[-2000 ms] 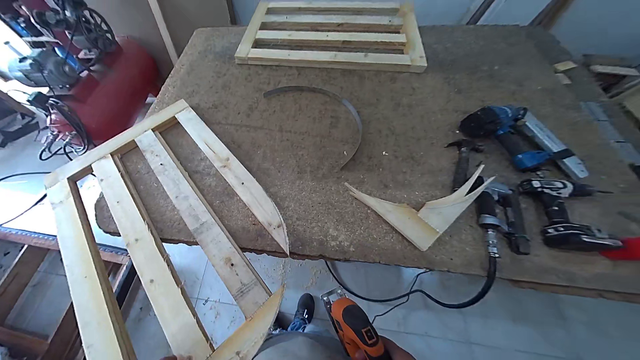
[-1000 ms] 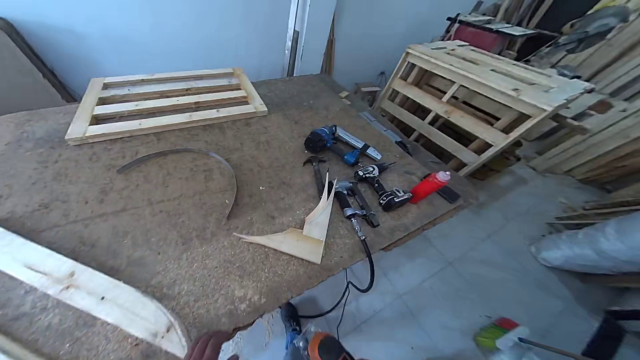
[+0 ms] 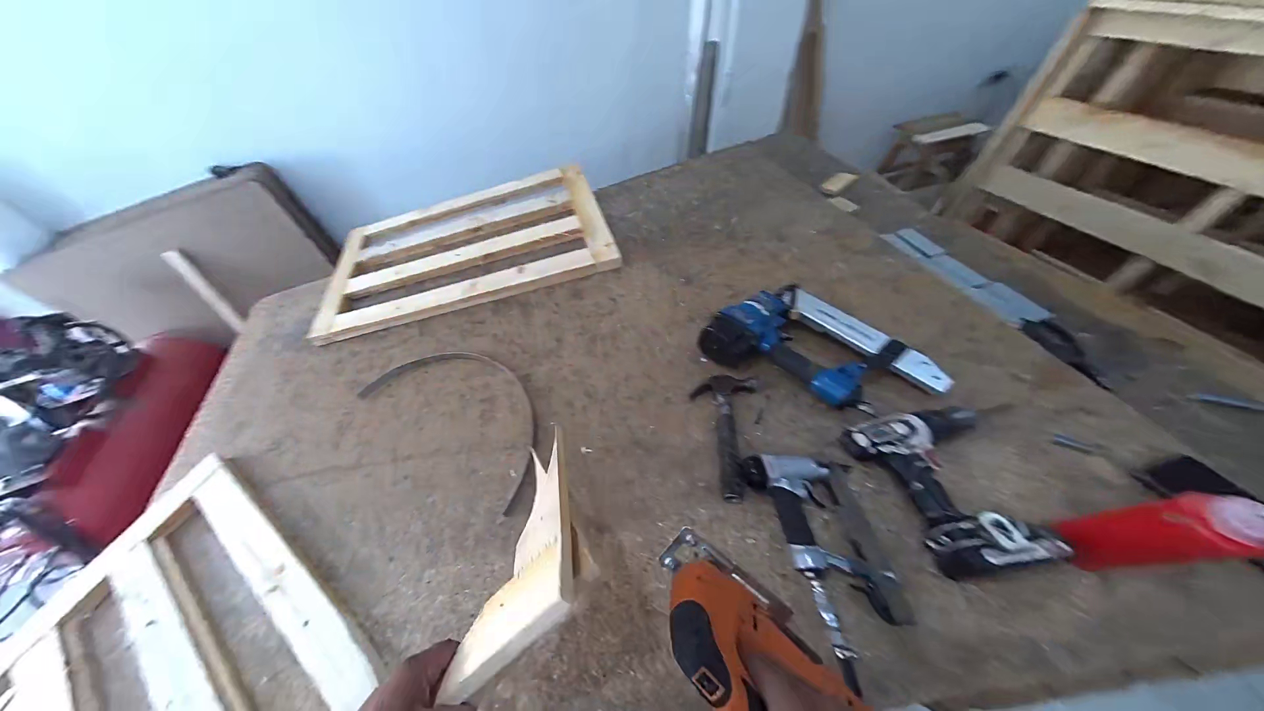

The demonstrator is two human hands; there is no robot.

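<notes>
Near the bottom centre, my left hand (image 3: 420,679) grips one end of a wooden offcut (image 3: 509,617), whose pointed tips stand up over the workbench (image 3: 632,346). To its right, my right hand (image 3: 790,681) holds an orange jigsaw (image 3: 716,632) by its body, its metal base toward the bench. A slatted wooden frame (image 3: 267,578) with a curved slat end lies at the lower left. Behind the offcut is a curved thin strip (image 3: 528,395). Right of it lie a claw hammer (image 3: 726,434), an air nailer (image 3: 795,504), a blue nail gun (image 3: 765,331) and a cordless drill (image 3: 928,494).
A second slatted frame (image 3: 474,262) lies near the bench's far edge. A red bottle (image 3: 1155,528) is beside the drill. A large wooden crate-like structure (image 3: 1136,217) stands at the right. A red air compressor (image 3: 148,425) is at the left, by a leaning board (image 3: 178,237).
The jigsaw has come up over the bench in my right hand. My left hand has moved to wooden offcut pieces beside the curved strip. The view has swung right, then partly back.
</notes>
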